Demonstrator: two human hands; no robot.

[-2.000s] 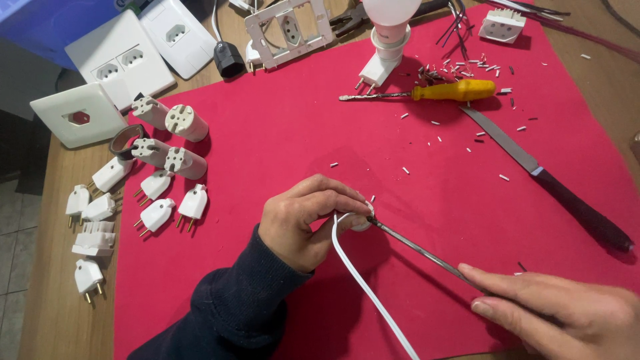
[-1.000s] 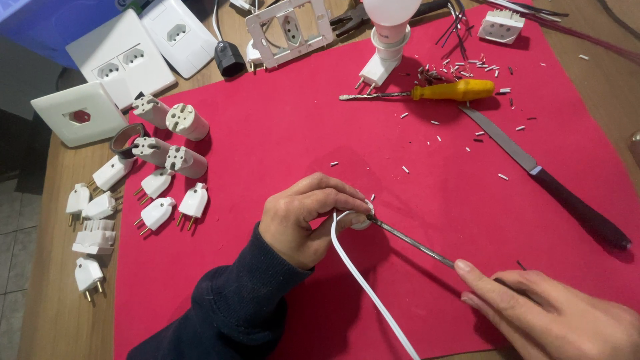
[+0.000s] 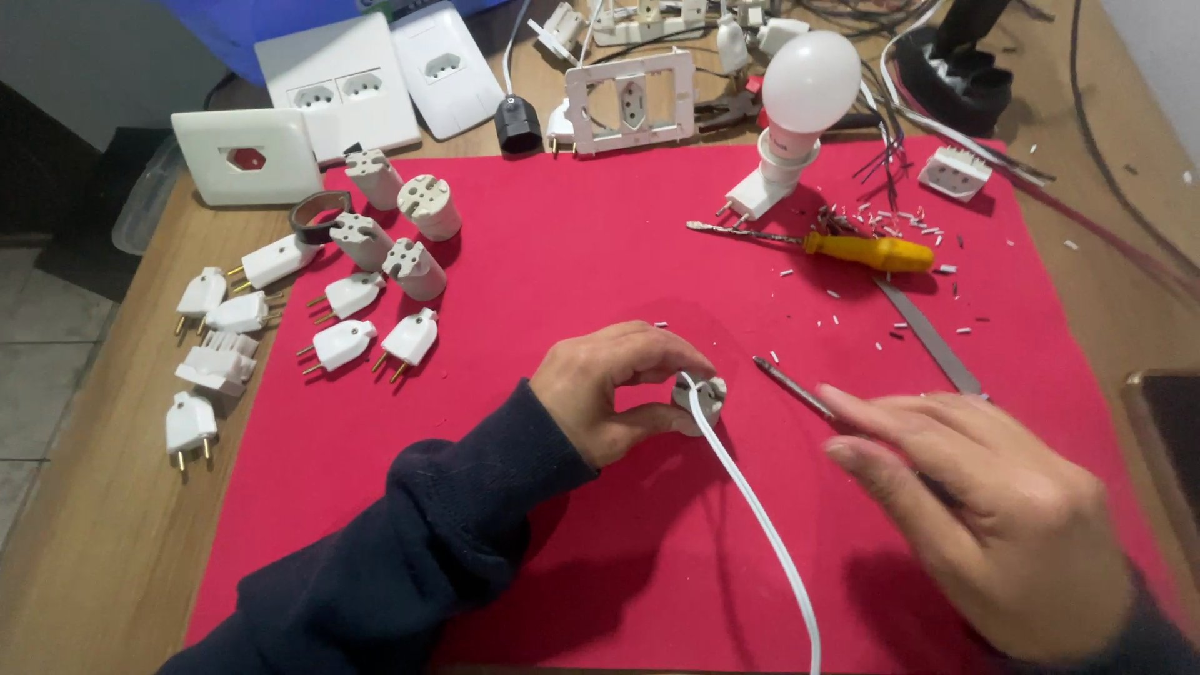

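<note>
Between the thumb and fingers of my left hand (image 3: 619, 384) is a small light-grey round socket (image 3: 711, 412), like the loose ones on the red mat. A white two-core cable (image 3: 764, 525) rises from its top side and runs down to the lower edge of view. My right hand (image 3: 984, 506) holds a screwdriver, its metal shaft (image 3: 792, 386) pointing up and left toward the socket, with a gap between tip and socket. The screwdriver's handle is mostly hidden by the hand.
On the red mat (image 3: 562, 253) lie white plugs (image 3: 342, 345), grey sockets (image 3: 429, 208), a yellow-handled screwdriver (image 3: 872, 251), a knife blade (image 3: 928, 337) and insulation scraps. A bulb (image 3: 811, 82) on a plug adapter stands behind. Wall plates (image 3: 337, 84) and loose cables lie along the back.
My right hand has moved back to the right, and the screwdriver tip has come away from the socket in my left hand. The left hand stays in much the same place.
</note>
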